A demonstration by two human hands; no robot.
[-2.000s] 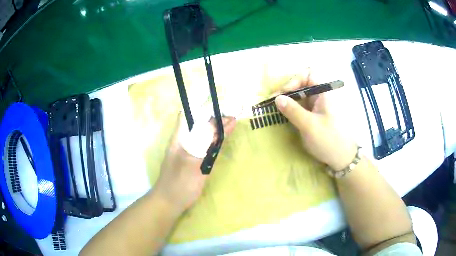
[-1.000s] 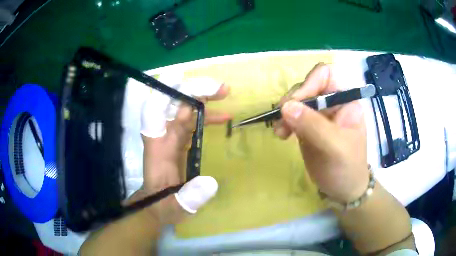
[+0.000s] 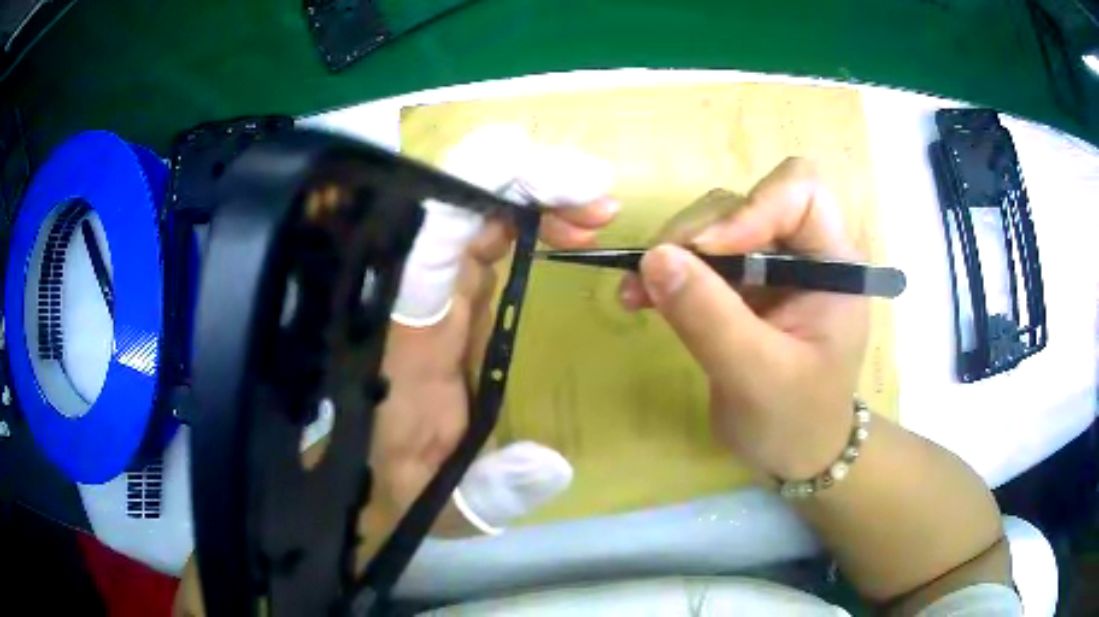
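Note:
A black phone middle frame is held tilted and close to the camera at the left, looking large. My left hand, with white finger cots on several fingers, holds it from behind and below; part of the hand is hidden by the frame. My right hand, bare, holds dark tweezers that point left. The tweezer tips touch or nearly touch the upper part of the frame's thin end rail. Whether a black piece is at the tips cannot be told. Yellow release paper lies under the hands.
A blue roll stands at the left, with a black sticker strip below it. Black frames are stacked behind the held frame and at far right. Another frame lies on the green conveyor.
My left hand has brought the frame up close and tilted it. My right hand has moved the tweezers from the black strips, carrying a small black piece a second ago, to the frame's end rail.

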